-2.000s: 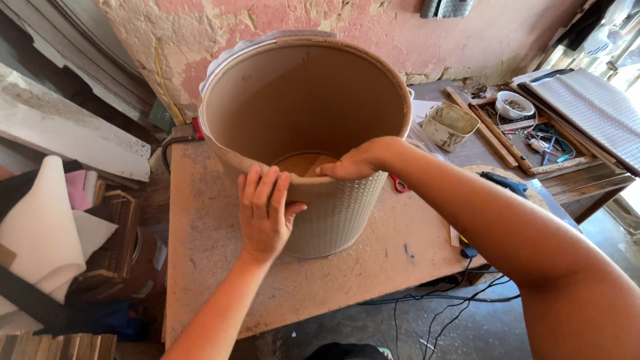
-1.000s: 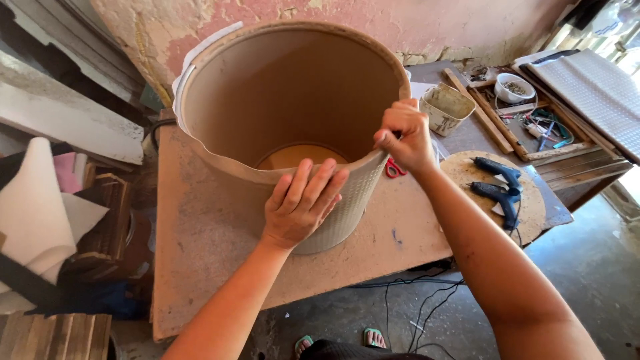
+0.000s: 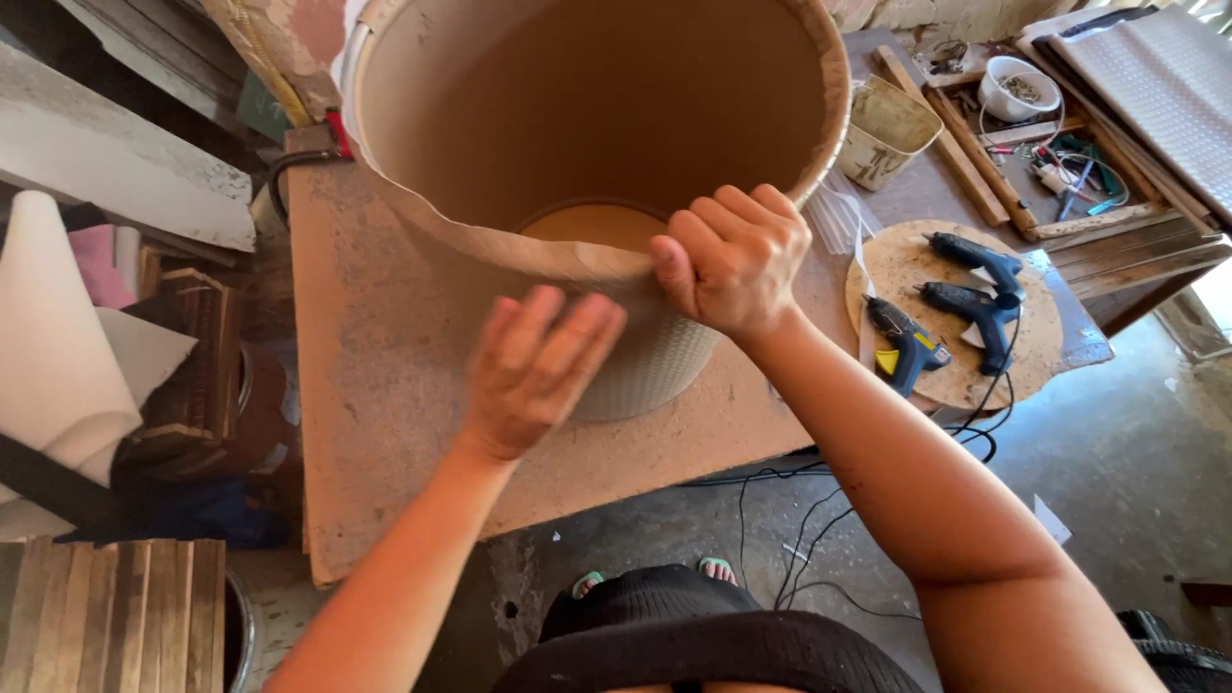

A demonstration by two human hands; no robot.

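Note:
A large round basket (image 3: 664, 361) with a textured grey outside and a brown lining stands on the wooden worktable. Its lining material (image 3: 500, 243) is folded over the near rim, wavy at the left part. My right hand (image 3: 736, 255) grips the rim at the near right, fingers curled over it, thumb to the left. My left hand (image 3: 544, 371), blurred, is beside the near outer wall just below the rim, fingers apart and holding nothing; whether it touches the wall cannot be told. A round tan base shows inside the basket at the bottom.
Several glue guns (image 3: 972, 318) lie on a round board (image 3: 1044, 356) at the right, their cords hanging down. Behind are a stained plastic container (image 3: 881, 135), wooden strips (image 3: 948, 144) and a wooden frame with tools. Rolled sheet material (image 3: 63, 337) and wood pieces (image 3: 106, 606) stand at the left.
My right hand has changed from reaching over the rim to a closed grip on it. My left hand was against the near rim and is now lower. The view has shifted, showing more glue guns.

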